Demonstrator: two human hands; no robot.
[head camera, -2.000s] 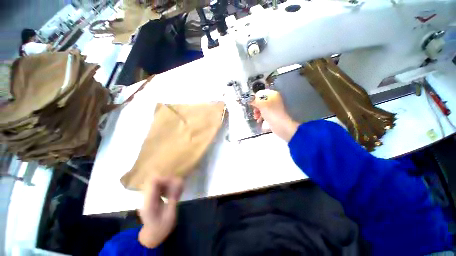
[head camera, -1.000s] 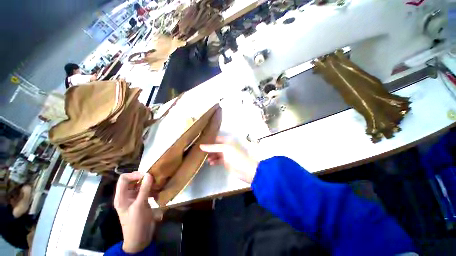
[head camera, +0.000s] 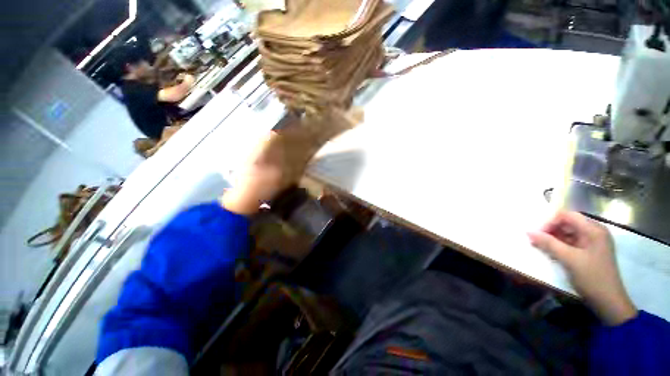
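My left hand (head camera: 263, 172) is blurred at the left end of the white table, holding a tan-brown fabric panel (head camera: 316, 139) just below the panel stack (head camera: 316, 55). The panel is blurred and partly behind the hand. My right hand (head camera: 577, 246) is over the table's front edge at the right, with fingers curled and nothing visible in them. The needle area of the sewing machine (head camera: 646, 95) is at the right edge of the picture, above my right hand.
The white table (head camera: 455, 132) stretches between my hands. A person (head camera: 150, 95) in dark clothes sits at another workstation at the upper left. Brown pieces (head camera: 70, 213) lie at the far left. Brown material also shows below the table edge (head camera: 441, 239).
The view has swung left. My left hand has carried the panel away from the machine to beside the stack. My right hand has let go of the panel. The zipper bundle has left the view.
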